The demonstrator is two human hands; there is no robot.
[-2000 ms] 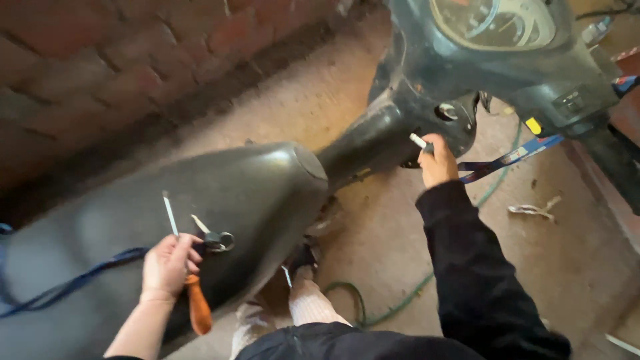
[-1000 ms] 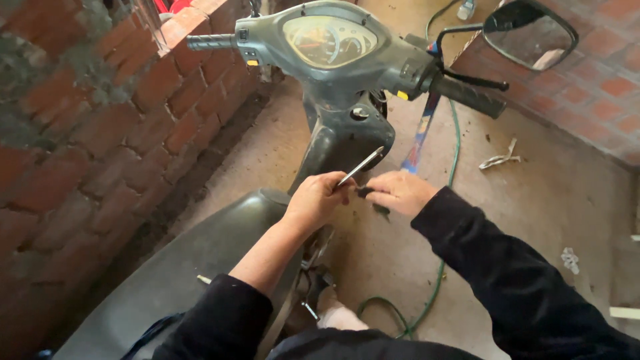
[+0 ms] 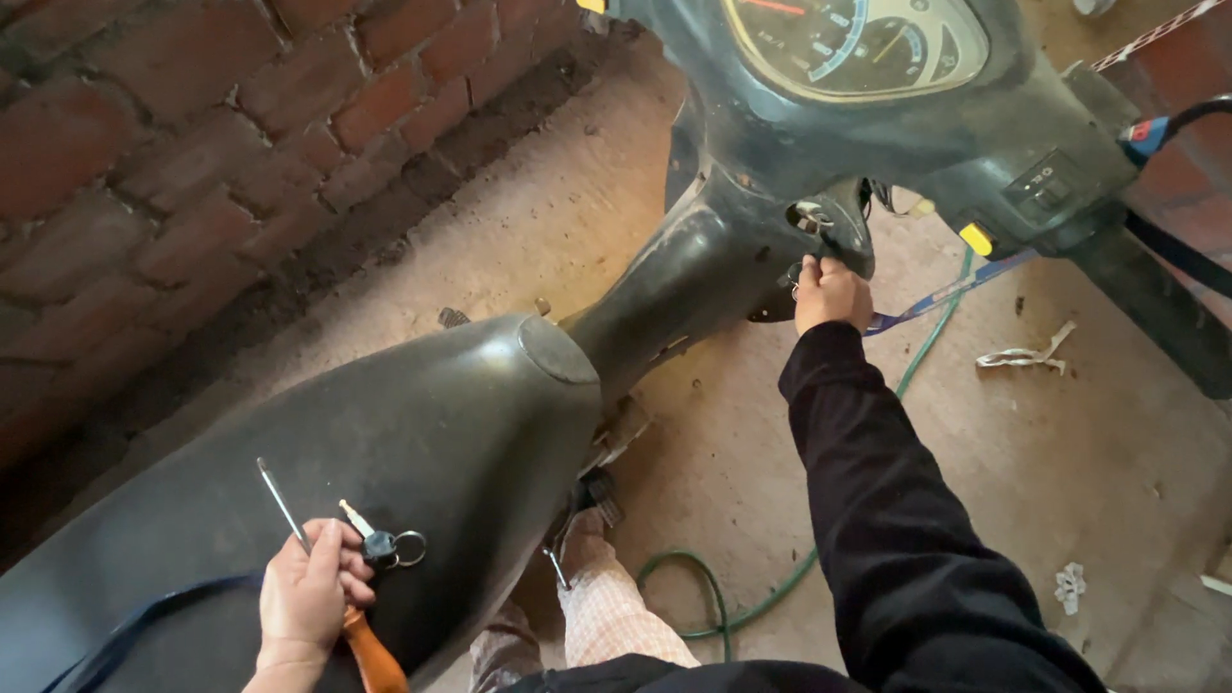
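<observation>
My left hand (image 3: 313, 592) is over the black seat (image 3: 423, 423) of a motor scooter, closed around a screwdriver (image 3: 375, 654) whose orange handle shows below the fist and whose metal shaft sticks out above. Beside its fingers is a key (image 3: 378, 547) with a black head and a metal ring; whether the fingers hold it or it lies on the seat I cannot tell. My right hand (image 3: 834, 294) is at the scooter's front panel, just below the ignition opening (image 3: 810, 216), its fingers closed on a small dark thing, partly hidden, with a ring beside it.
The handlebar cover with the gauge cluster (image 3: 861, 43) fills the upper right. A brick wall (image 3: 212, 144) runs along the left. On the floor lie a green hose (image 3: 770, 602) and a white strip (image 3: 1025, 356). A blue strap (image 3: 943, 294) hangs behind my right hand. A dark cord crosses the seat.
One second ago my hands were together in front of the seat. Since then my left hand has moved back over the seat, and my right hand has moved to the front panel. The view has shifted.
</observation>
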